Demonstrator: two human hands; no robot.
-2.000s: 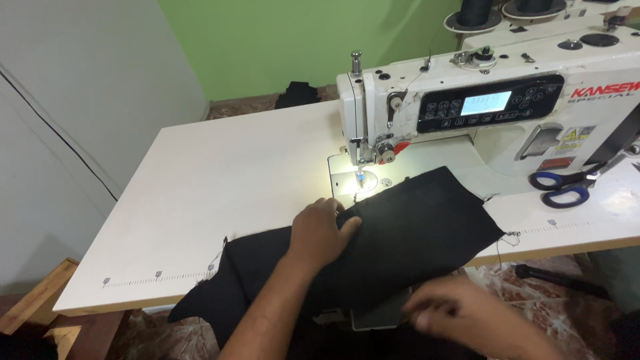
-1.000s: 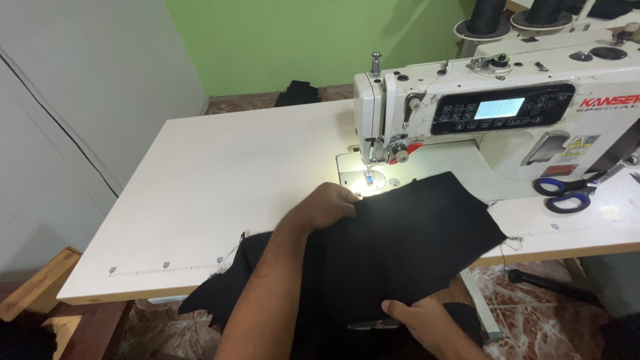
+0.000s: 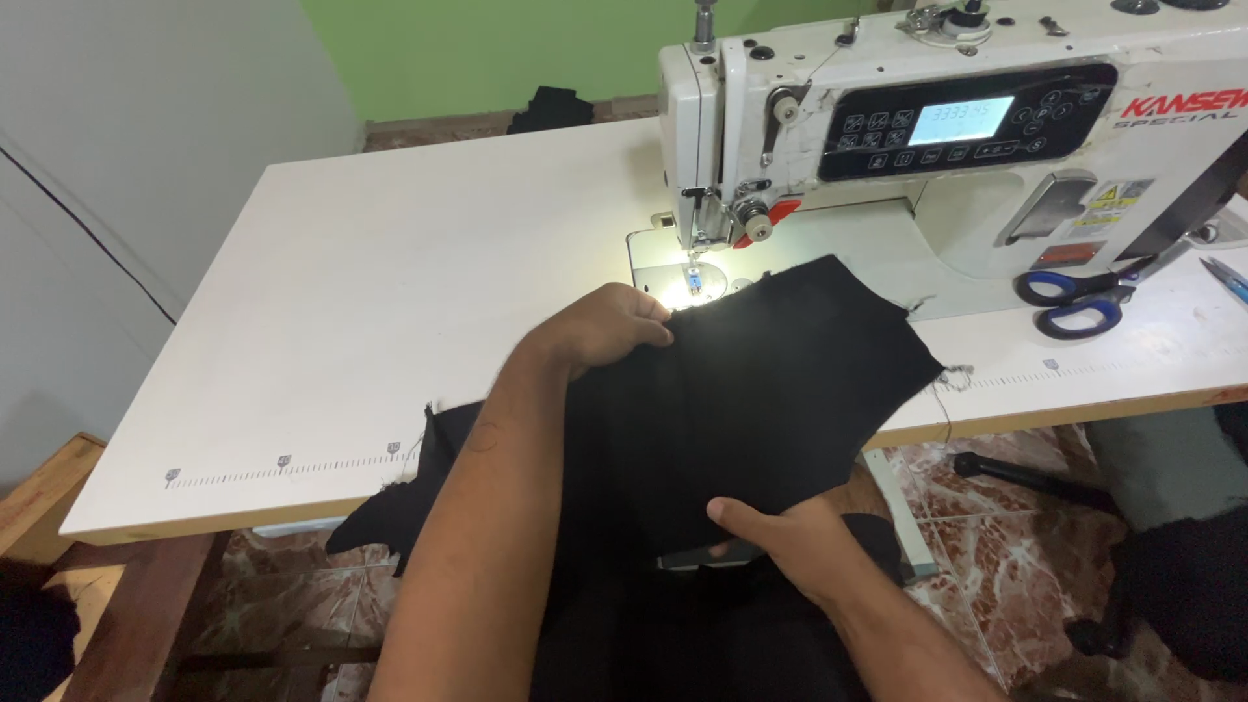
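Note:
A piece of black fabric (image 3: 770, 390) with frayed edges lies over the front of the white sewing table and hangs past its edge. My left hand (image 3: 619, 327) pinches its far edge just in front of the lit presser foot (image 3: 694, 280) of the white industrial sewing machine (image 3: 926, 107). Near the table's front, my right hand (image 3: 780, 536) holds the fabric's near edge, thumb on top and the other fingers mostly hidden beneath. The fabric's far edge lies close to the needle plate (image 3: 651, 261); whether it is under the foot cannot be told.
Scissors with black and blue handles (image 3: 1072, 300) lie at the right of the white tabletop (image 3: 322, 292), near a blue pen-like tool (image 3: 1227, 278). A printed ruler scale runs along the front edge. Dark cloth (image 3: 551, 109) lies behind the table. A wooden frame (image 3: 39, 497) stands at lower left.
My right hand, blurred and off the cloth two seconds ago, has taken hold of its near edge. My left hand, flatter on the fabric before, now pinches its far edge. The view has shifted somewhat.

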